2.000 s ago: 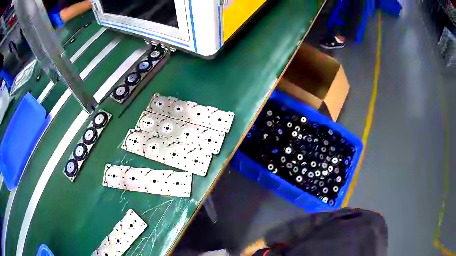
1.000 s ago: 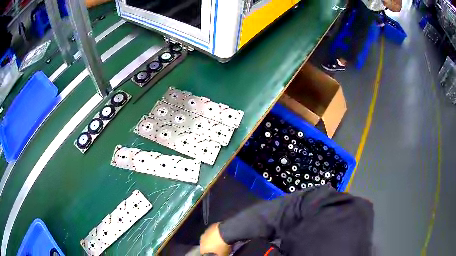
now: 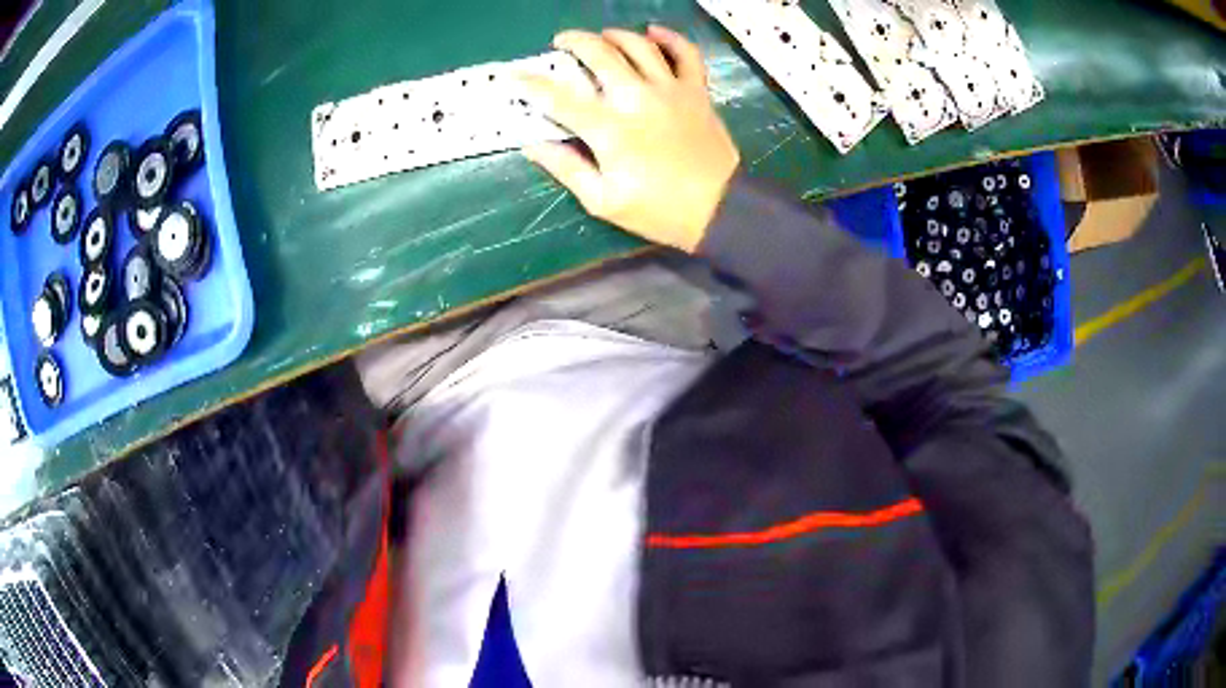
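Observation:
A flat silver perforated metal plate (image 3: 437,117) lies on the green bench in front of me. My right hand (image 3: 632,128) is over its right end, thumb at the near edge and fingers across the top, gripping it and hiding that end. A blue parts tray (image 3: 231,289) at the left holds several loose black discs with pale centres (image 3: 176,235). Several bare plates (image 3: 793,67) lie side by side or overlapped beyond my hand at the upper right. My left hand is not in view.
A blue crate (image 3: 1059,282) of small black parts stands low at the right, with a brown cardboard box (image 3: 1113,202) beside it. The bench's near edge (image 3: 303,360) runs across in front of my torso. Clear stacked trays (image 3: 47,612) show at the lower left.
The view has swung down and left, bringing the disc tray and my torso into view. My right hand has moved from beside the bench onto the nearest plate and taken hold of its end.

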